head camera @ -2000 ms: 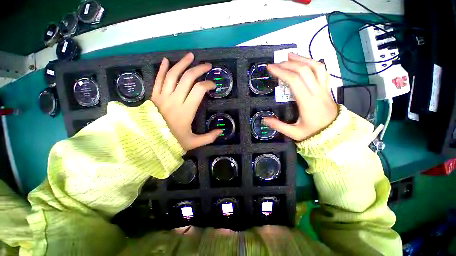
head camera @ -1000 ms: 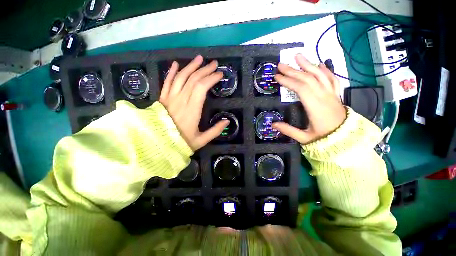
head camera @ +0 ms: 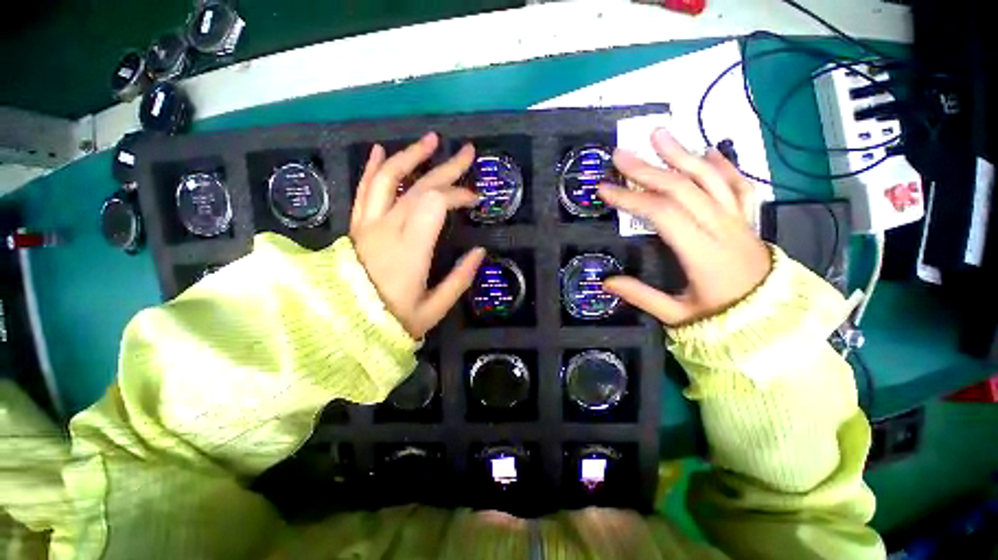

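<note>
A black foam tray (head camera: 536,243) holds round watch units in square pockets. My left hand (head camera: 403,235) is over its middle columns, fingers spread, fingertips at the lit top unit (head camera: 496,186) and thumb at the edge of the lit unit below (head camera: 498,287). My right hand (head camera: 700,235) is spread at the right column, with fingertips at the top-right unit (head camera: 587,181) and thumb at the unit below it (head camera: 591,287). These four screens show small coloured text lines. Neither hand grips anything. My left hand and sleeve hide some middle pockets.
Loose round units (head camera: 164,106) lie beyond the tray's left corner. A pale rail (head camera: 438,60) crosses behind. A white sheet (head camera: 668,82), thin black cables, a white power strip (head camera: 865,142) and a black box (head camera: 810,235) are at right. A red piece (head camera: 685,6) is at the top.
The four screens under my hands now show purple and red text instead of mostly green lines. My left thumb has moved slightly up to the lower unit's edge. The view has shifted a little.
</note>
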